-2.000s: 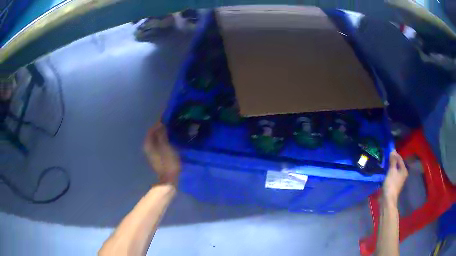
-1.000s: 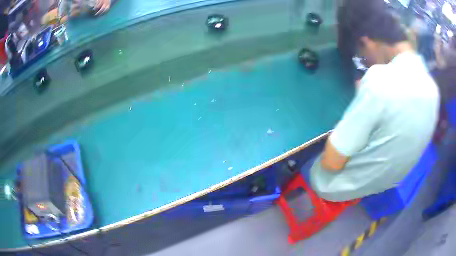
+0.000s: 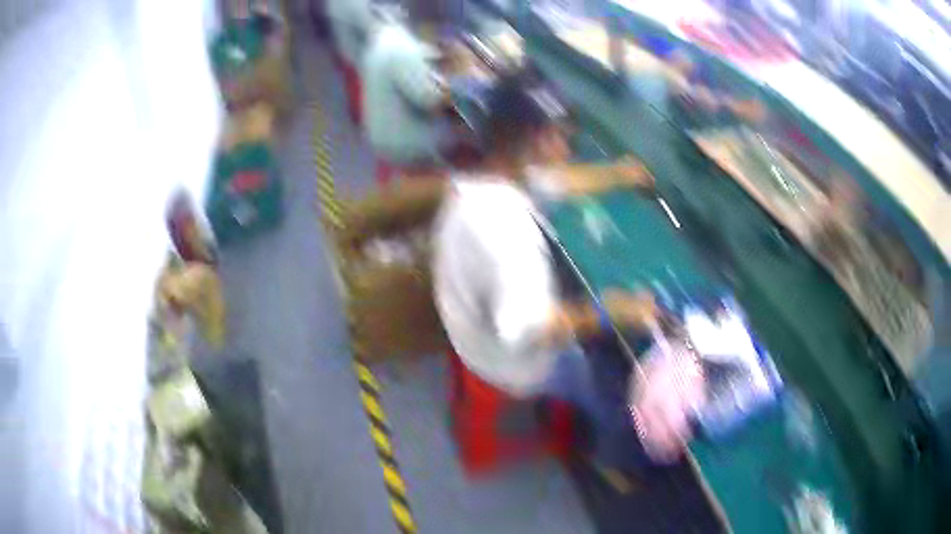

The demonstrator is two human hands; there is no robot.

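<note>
Neither of my hands is in the picture, and no tote shows in front of me. The frame is blurred. Nearest ahead, a person in a white top (image 3: pixel 495 276) sits on a red stool (image 3: pixel 501 422) at a green-topped bench (image 3: pixel 756 464), arms over the bench. On the bench by this person are a pink item (image 3: pixel 667 396) and a blue tray (image 3: pixel 766 381) with whitish things in it; details are too blurred to tell.
A brown carton (image 3: pixel 396 313) stands on the floor behind the seated person. Yellow-and-black tape (image 3: pixel 375 428) runs along the grey aisle floor (image 3: pixel 302 417). Green crates (image 3: pixel 247 193) and tan items line the left side. Another person (image 3: pixel 396 99) sits farther on.
The view has swung from the blue tote in my hands, past a bench with a seated person, to the aisle. My hands and the tote have left the picture.
</note>
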